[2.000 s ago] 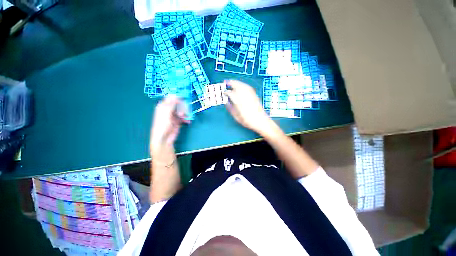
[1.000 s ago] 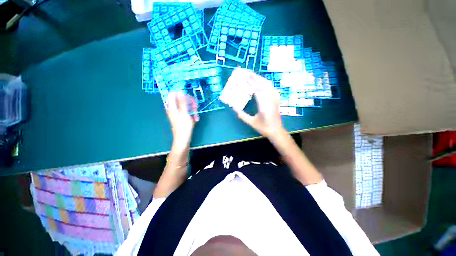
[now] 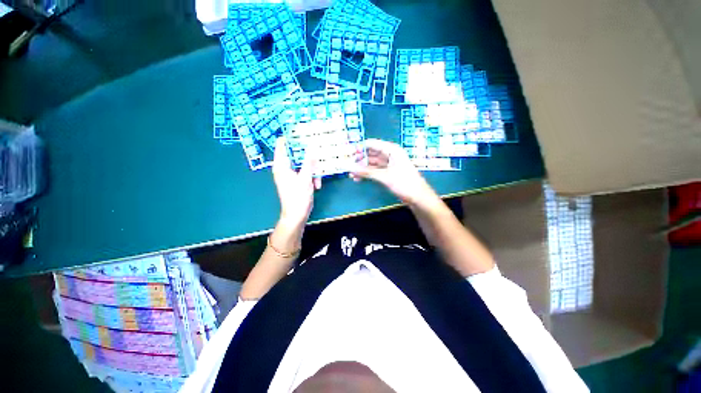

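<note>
A blue keycap frame with a white keycap block in its middle lies at the bench's front, between my hands. My left hand grips its lower left edge. My right hand grips its lower right corner. Loose blue keycap frames overlap in a pile behind and to the left, and more blue frames lie behind. Combined sets of blue frames with white centres lie overlapping on the right.
The dark green bench has a pale tray at its back edge. A large brown carton stands at the right. A lower open carton holds white gridded sets. Striped printed sheets are below the bench at left.
The white block, held up in my right hand a second ago, now lies within the blue frame. My right hand has come down to the frame's lower right corner; my left hand still holds the left side.
</note>
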